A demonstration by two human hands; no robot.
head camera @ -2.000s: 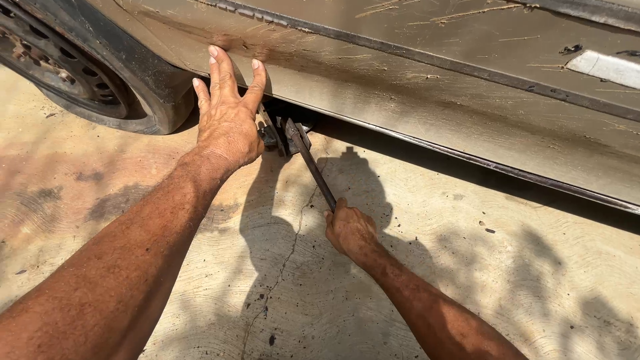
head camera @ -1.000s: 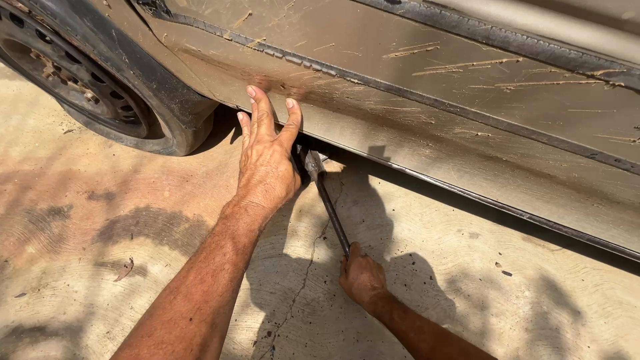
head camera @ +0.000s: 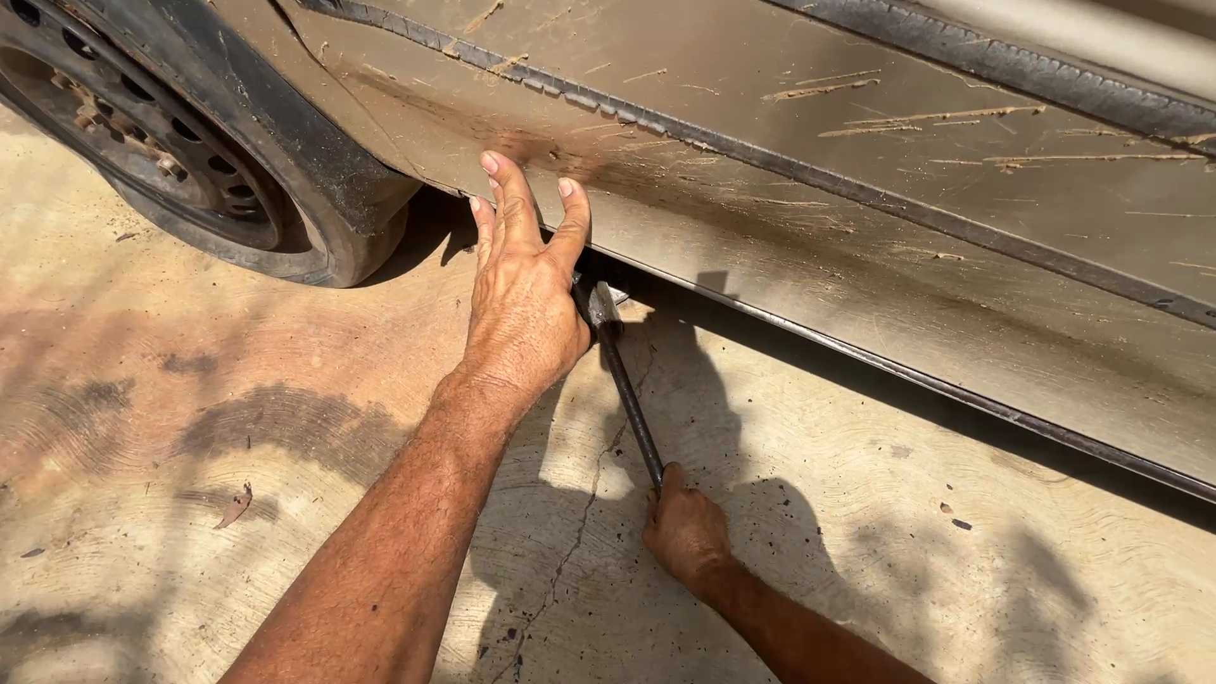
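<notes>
My left hand (head camera: 527, 294) rests with spread fingers against the lower edge of a muddy car's side panel (head camera: 655, 214), just behind the wheel. Its palm and thumb are beside a metal jack part (head camera: 600, 306), mostly hidden under the sill. My right hand (head camera: 686, 527) is closed around the lower end of a dark metal bar (head camera: 629, 394). The bar slants up to the jack part at the sill; how the two join is hard to see in the shadow.
A tire (head camera: 328, 249) on a rusty steel wheel (head camera: 157, 142) stands at the upper left. The sill's metal lip (head camera: 883, 366) runs down to the right above dark shade. Below lies a cracked concrete floor (head camera: 332, 532) with a dry leaf (head camera: 235, 506).
The bar's held end now points lower, more steeply toward me than two seconds ago, with my right hand still on it. My left hand stays at the panel edge. The view has shifted.
</notes>
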